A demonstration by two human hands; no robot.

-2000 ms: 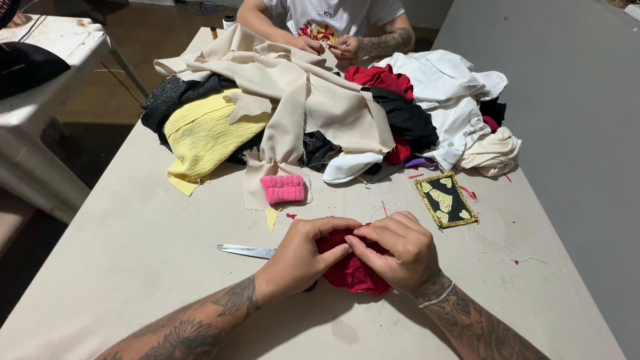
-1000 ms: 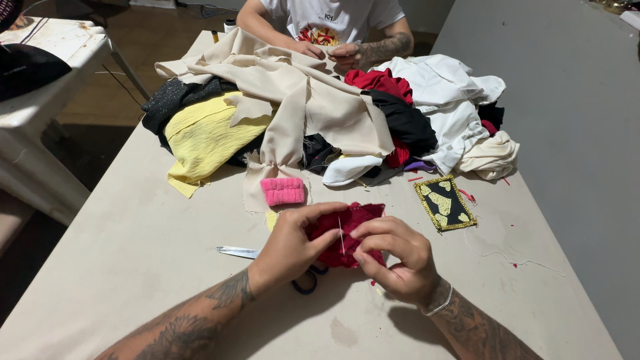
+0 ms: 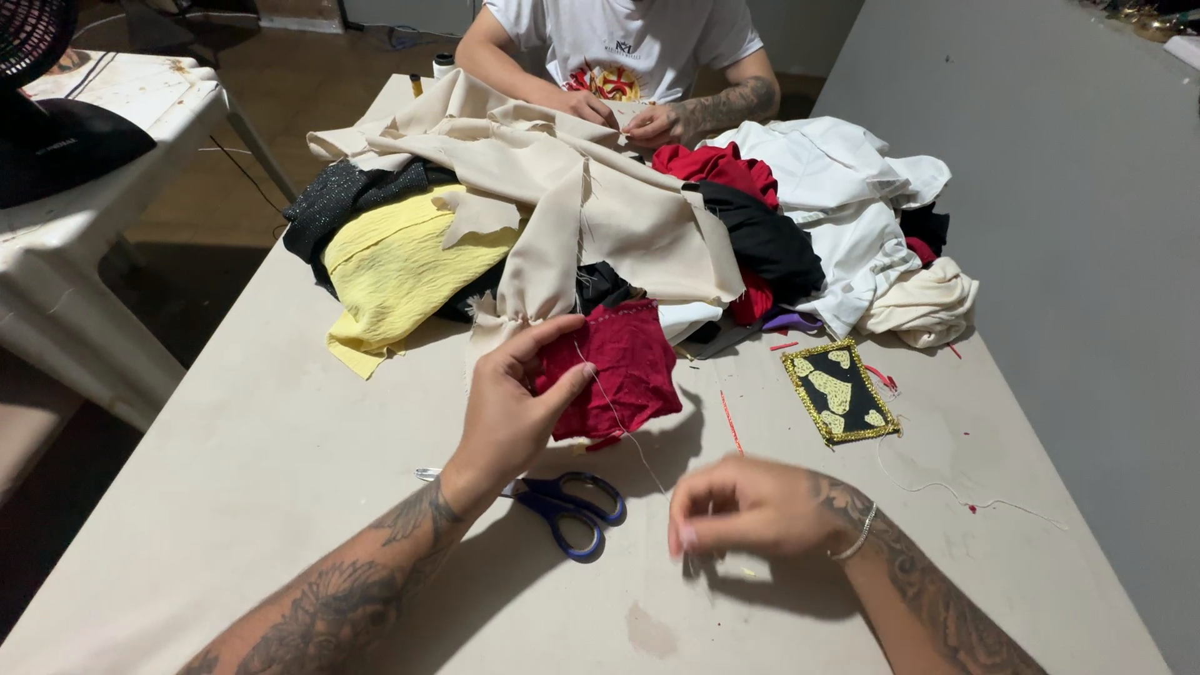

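My left hand [image 3: 516,403] holds a dark red cloth piece [image 3: 626,370] up between thumb and fingers; pale stitches run along its top edge. From the cloth a thin light thread [image 3: 630,433] runs down to my right hand [image 3: 750,511], whose fingers are pinched together and slightly blurred. Whether a needle is in them cannot be seen. Scissors with blue handles [image 3: 574,506] lie on the table under my left wrist, their blades partly covered. Right of the cloth lies a black patch with gold trim [image 3: 839,392] and pale yellow shapes.
A heap of fabric spans the table's far half: beige cloth [image 3: 553,178], yellow cloth [image 3: 412,262], white cloth [image 3: 825,187]. Behind it sits another person [image 3: 623,56], hands on a small pale piece. A loose thread [image 3: 966,497] lies at right. A white side table [image 3: 112,187] holds a black fan base.
My hands, together at the red cloth two seconds ago, are now apart. The right one has moved down and away with the thread stretched between, and the scissors' handles have come into view.
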